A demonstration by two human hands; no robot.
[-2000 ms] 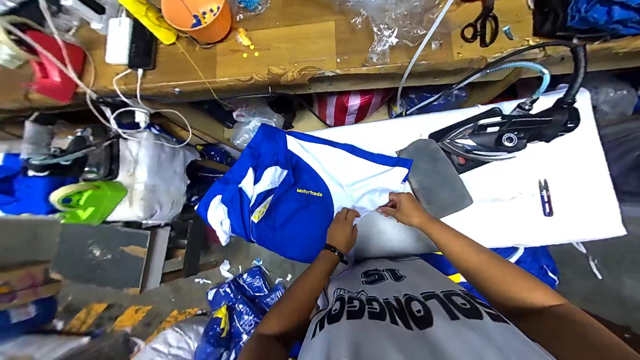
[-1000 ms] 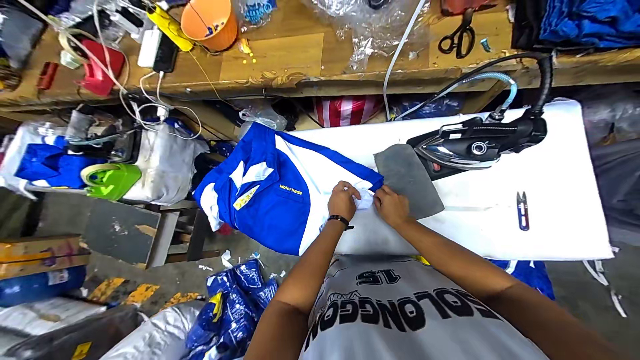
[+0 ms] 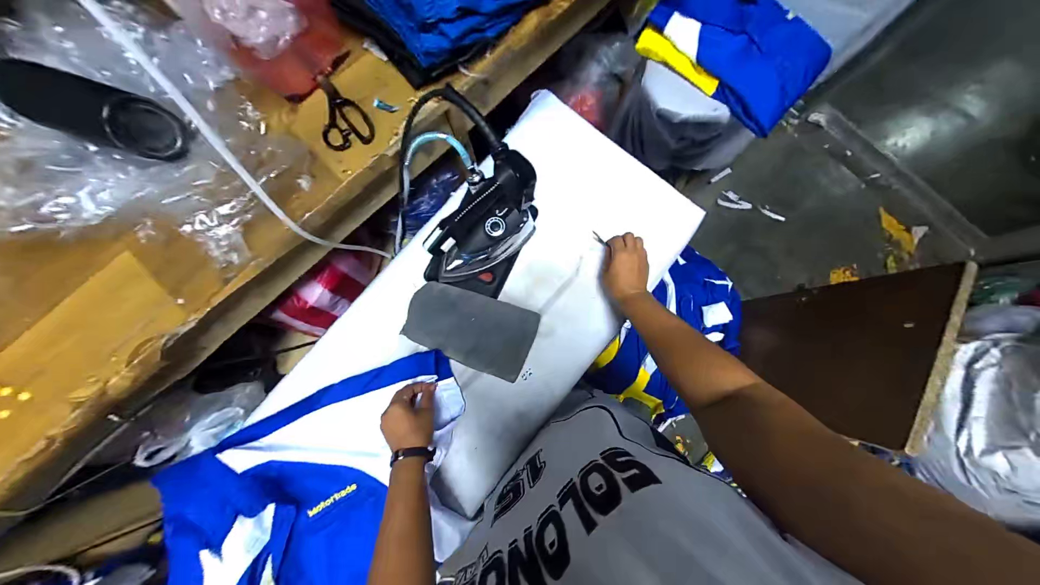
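Note:
My left hand [image 3: 410, 416], with a dark band at the wrist, pinches the edge of a blue and white garment [image 3: 325, 422] that lies over the near-left part of a white padded board [image 3: 569, 162]. My right hand [image 3: 626, 264] is at the board's right side, its fingers closed around thread snips, of which only the thin tip [image 3: 600, 238] shows. Between my hands lies a grey cloth pad [image 3: 475, 329]. Beyond it a black steam iron [image 3: 487, 223] rests on the board, its hose rising toward the wooden table.
The wooden table [image 3: 211, 301] along the left holds scissors [image 3: 347, 118], clear plastic wrap [image 3: 219, 187] and a black object [image 3: 97, 110]. Folded blue garments [image 3: 731, 57] sit beyond the board. Blue and yellow cloth [image 3: 699, 301] lies at its right edge, near a brown panel [image 3: 853, 349].
My right hand has left the garment and moved across the board to where the snips lay. My left hand stays at the garment's edge. The view has turned strongly to the right.

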